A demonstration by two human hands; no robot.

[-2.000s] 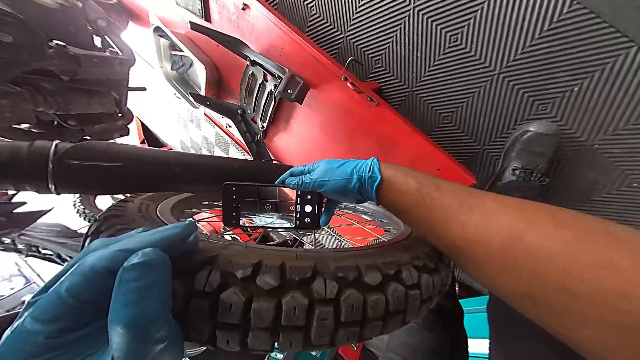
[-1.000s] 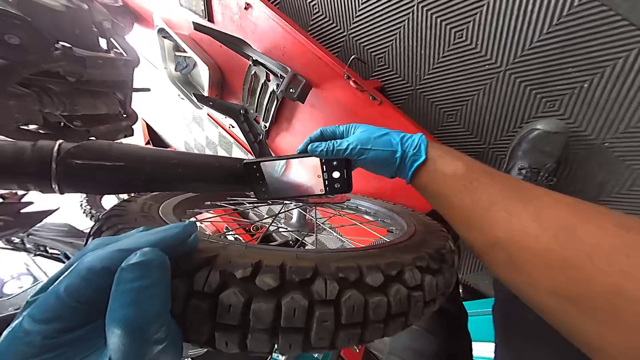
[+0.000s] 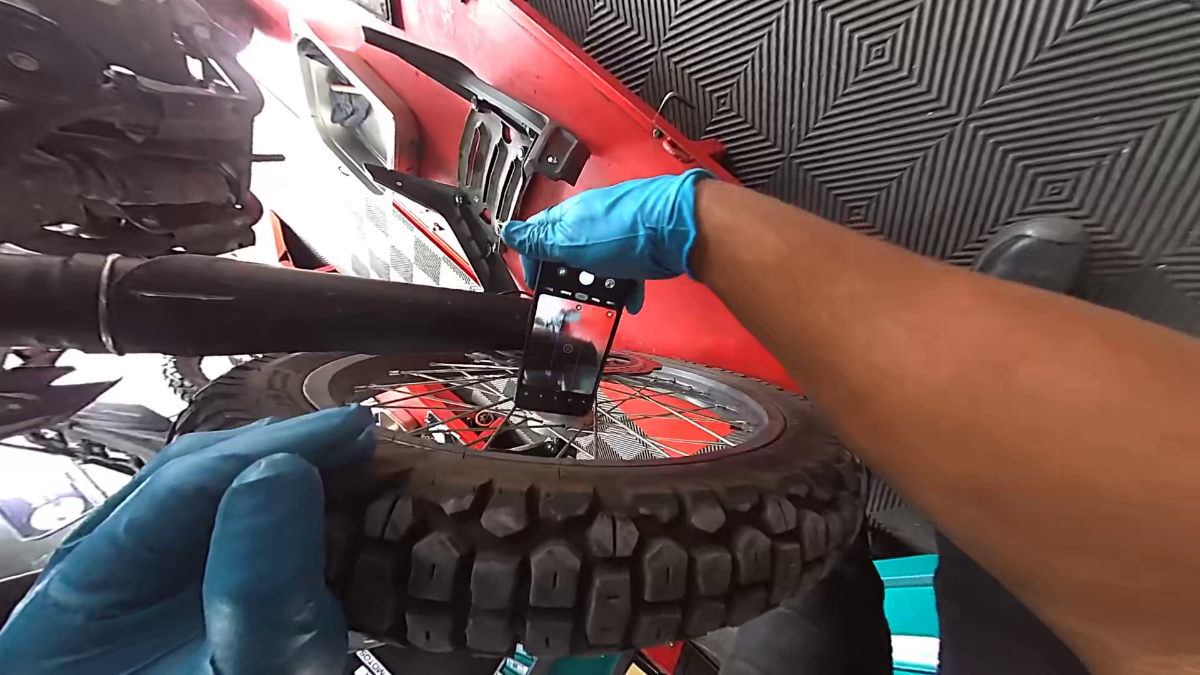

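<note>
My right hand (image 3: pixel 609 230), in a blue glove, holds a smartphone (image 3: pixel 567 347) by one end, its screen towards me with a camera view on it. The phone stands upright in the picture, over the spokes (image 3: pixel 478 412) of a wheel. My left hand (image 3: pixel 216 553), also gloved, is at the lower left beside the knobby tire (image 3: pixel 600 562); its fingers are partly curled with nothing seen between them. Whether it touches the tire I cannot tell. A dark tube (image 3: pixel 309 305) runs from the left edge to behind the phone.
Greasy vehicle parts (image 3: pixel 122 131) fill the upper left. A black bracket (image 3: pixel 497 159) lies on a red surface (image 3: pixel 600 103), near a grey tray (image 3: pixel 352 108). Ribbed floor matting (image 3: pixel 900 122) and a dark shoe (image 3: pixel 1036 253) are at the right. Teal cases (image 3: pixel 905 591) show below.
My right hand has turned the phone from lying sideways to upright in the picture, its screen still facing me. My left hand has stayed beside the tire.
</note>
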